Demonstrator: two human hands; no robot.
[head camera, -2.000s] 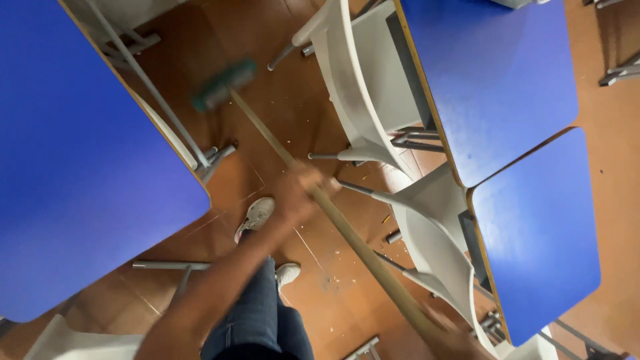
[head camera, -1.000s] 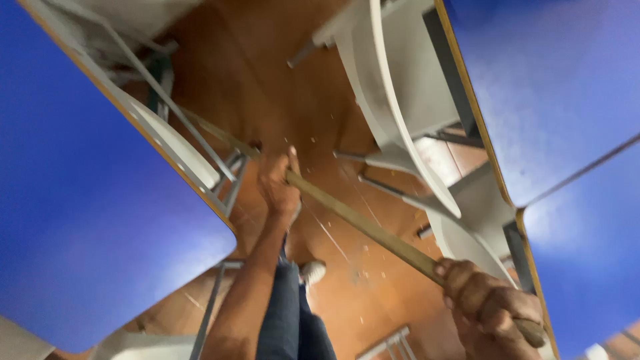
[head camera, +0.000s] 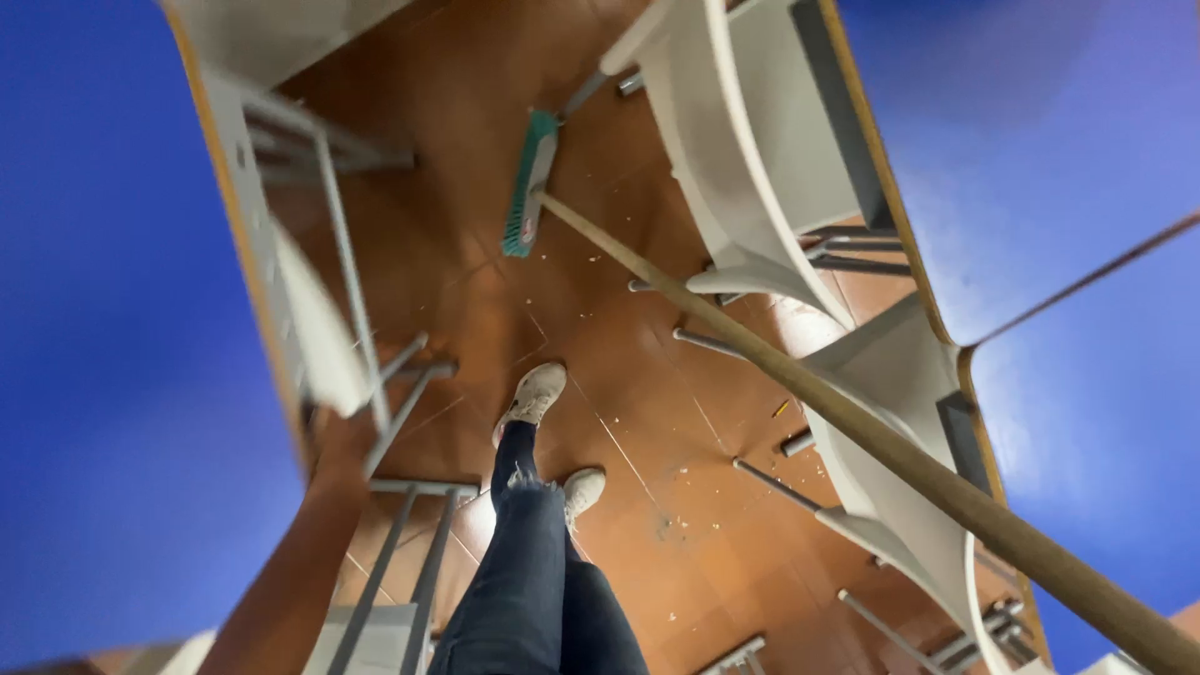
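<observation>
A broom with a green-bristled head (head camera: 532, 183) rests on the tiled floor, and its long wooden handle (head camera: 797, 380) runs down to the lower right, out of the frame. My right hand is not in view. My left hand (head camera: 342, 433) is off the handle, at the lower end of a white chair (head camera: 323, 328) beside the left blue table; its fingers are blurred and partly hidden, so its grip cannot be told. Pale crumbs (head camera: 682, 523) lie scattered over the floor between my shoes and the right-hand chairs. A small yellow piece (head camera: 780, 409) lies near a chair leg.
Blue tables stand at left (head camera: 112, 281) and right (head camera: 1050, 187). White chairs (head camera: 750, 187) with grey metal legs stand along the right side, their legs reaching into the aisle. Grey metal legs (head camera: 403, 553) stand left of my jeans and white shoes (head camera: 536, 394).
My left hand has left the broom handle and moved left to the chair. The broom head has moved right, out from beside the left table's legs. My right hand has gone out of view.
</observation>
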